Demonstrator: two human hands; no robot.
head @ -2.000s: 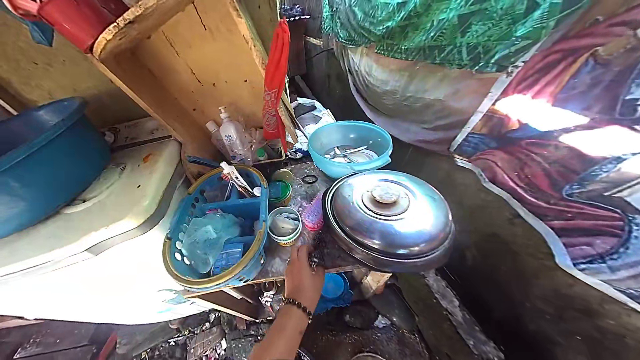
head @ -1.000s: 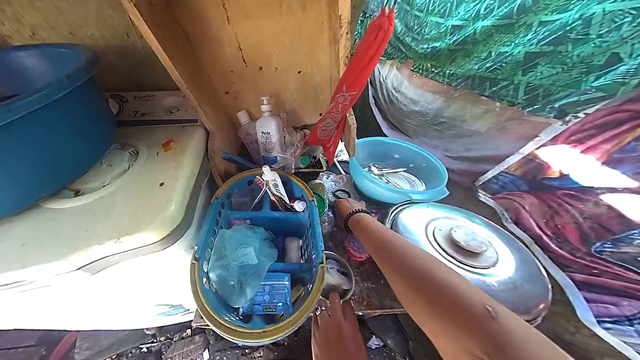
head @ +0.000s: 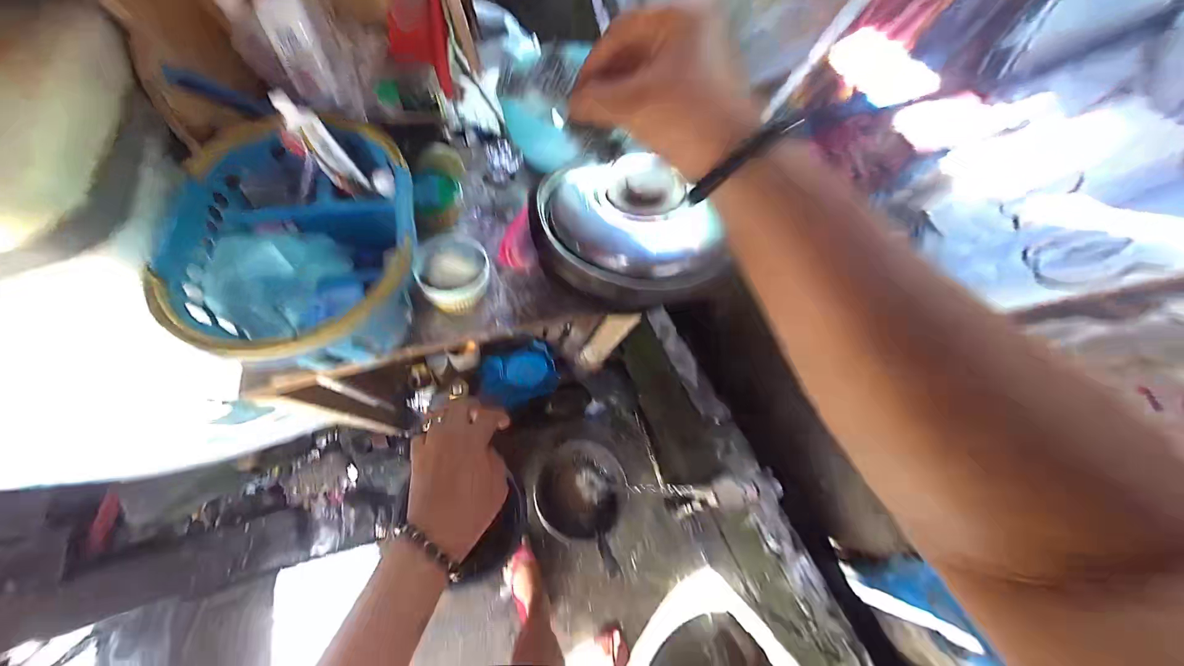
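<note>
My left hand [head: 458,472], with rings and a beaded bracelet, is low at the centre, below the front edge of the wooden shelf; blur hides whether it grips anything. My right hand [head: 661,83], a dark band at its wrist, is raised above the pot's metal lid [head: 638,194] and partly covers the light-blue plastic bowl [head: 536,129]. Its fingers are curled, and I cannot tell what, if anything, they hold. Left of the lidded pot stand a small round container [head: 451,273], a green-topped jar [head: 437,190] and a pink item [head: 516,242].
A blue divided plastic basket [head: 402,231] with a toothpaste tube and a plastic bag stands on the shelf's left. Below are a blue plastic item [head: 520,370], a small pan [head: 580,490] and a white-rimmed container [head: 708,592]. A foot shows near the bottom.
My left hand has moved from the small container to below the shelf edge. My right hand has gone from beside the green-topped jar to above the lid. The view has shifted and blurred.
</note>
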